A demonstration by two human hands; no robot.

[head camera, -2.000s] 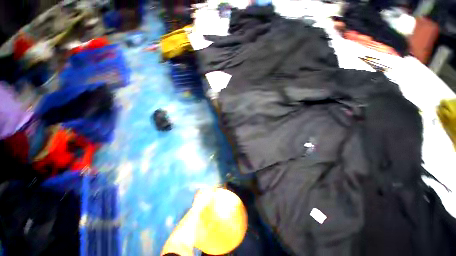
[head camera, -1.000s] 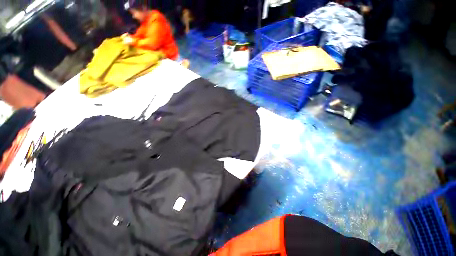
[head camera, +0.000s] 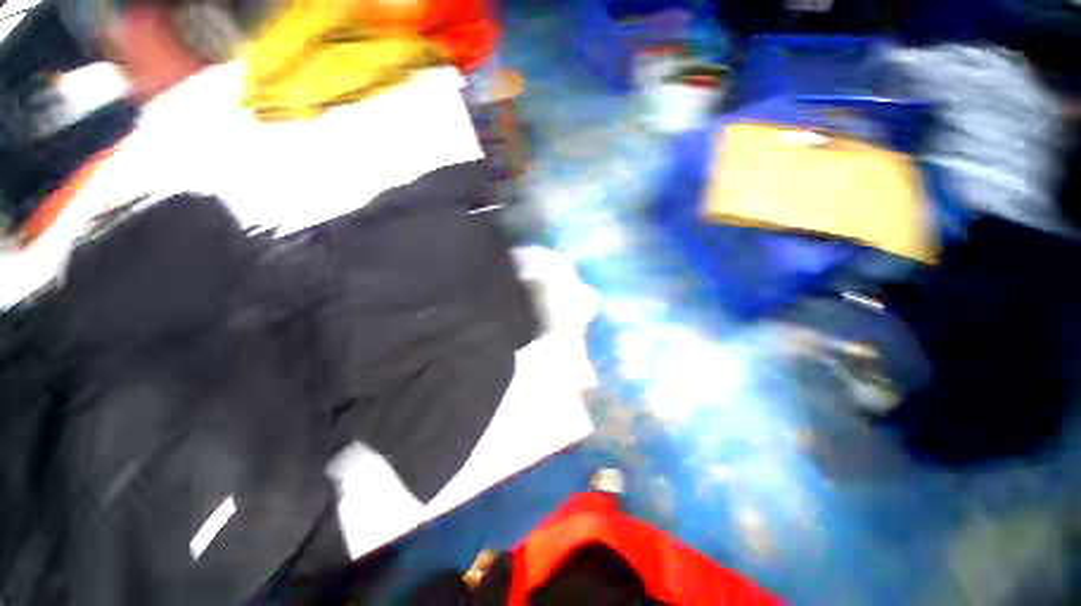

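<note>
The picture is motion-blurred. Black garments (head camera: 403, 296) lie spread over the white table (head camera: 474, 462) on the left, and one piece hangs towards the table's near corner. A small white label (head camera: 213, 527) shows on the dark cloth at the lower left. Red-orange and black cloth (head camera: 569, 539) shows at the bottom centre, cut off by the edge; I cannot tell what it belongs to. Neither my left hand nor my right hand can be made out.
Yellow garments (head camera: 332, 65) lie at the table's far end beside a person's orange-red sleeve (head camera: 462, 26). On the right, a tan cardboard sheet (head camera: 818, 189) lies on blue crates (head camera: 747, 272). A dark cloth heap (head camera: 996, 343) stands right of them on the blue floor (head camera: 711, 474).
The view has shifted: the crates, cardboard and yellow garments appear larger, and more of the table's near corner shows. The orange and black cloth at the bottom looks narrower.
</note>
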